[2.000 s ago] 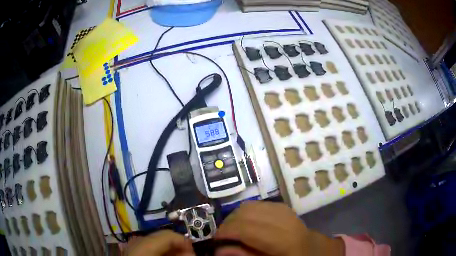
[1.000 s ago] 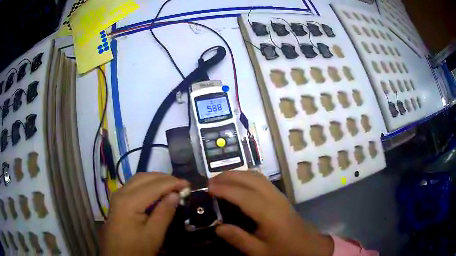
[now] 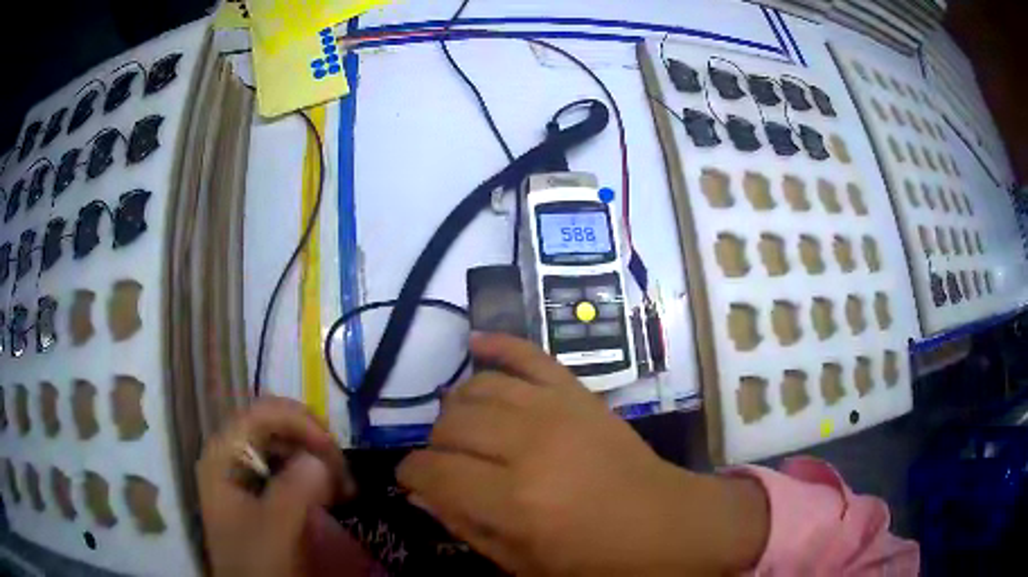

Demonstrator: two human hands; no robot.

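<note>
My left hand [image 3: 271,485] is at the bottom left, blurred, with a small whitish plug [image 3: 254,456] pinched in its fingers. My right hand [image 3: 541,462] is below the meter, back of the hand up. Its index fingertip overlaps the lower end of the dark grey rounded piece [image 3: 494,302]; whether it holds anything underneath is hidden. The pale grey meter [image 3: 581,282] lies face up, its lit display reading 588. The silver fixture does not show.
Foam trays with black parts and tan pockets stand left [image 3: 99,349] and right [image 3: 789,225], another farther right [image 3: 919,147]. A black strap [image 3: 451,225] and a looped thin cable [image 3: 329,338] lie left of the meter. A yellow sheet [image 3: 295,45] is at the back. Dark cloth [image 3: 395,524] shows below.
The view has shifted, so bench things appear farther right. My hands have moved apart, the left one away from the fixture area. The fixture has gone out of sight. The display still reads 588.
</note>
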